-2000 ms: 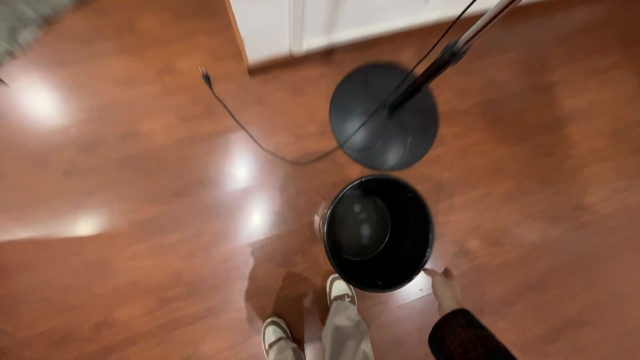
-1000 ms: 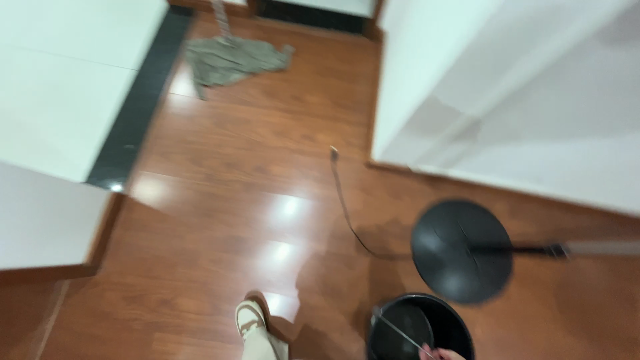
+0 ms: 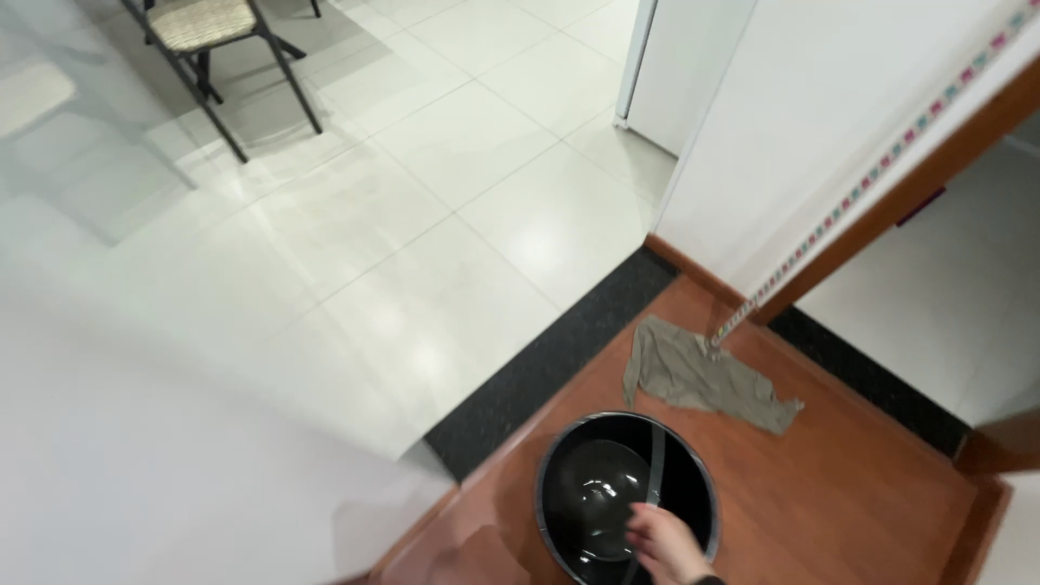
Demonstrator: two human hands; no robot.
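Note:
My right hand [image 3: 668, 543] is closed on the thin handle of a round black bucket [image 3: 708, 496], low in the view. Dark liquid [image 3: 601, 487] with bright reflections lies inside the bucket. Beyond it, a grey-green mop cloth [image 3: 707, 374] is spread on the reddish wood floor, joined to the foot of a patterned mop stick [image 3: 861, 188] that leans along the white wall. My left hand is out of the frame.
A dark stone threshold [image 3: 544, 366] divides the wood floor from white tiles [image 3: 455, 268]. A folding chair [image 3: 203, 24] stands at the upper left. White walls flank the passage; another dark threshold [image 3: 869, 378] crosses the doorway at right.
The view has swung toward the tiled room. The bucket, earlier beside the round black stand base, is now near the mop cloth and threshold, with my right hand at its handle.

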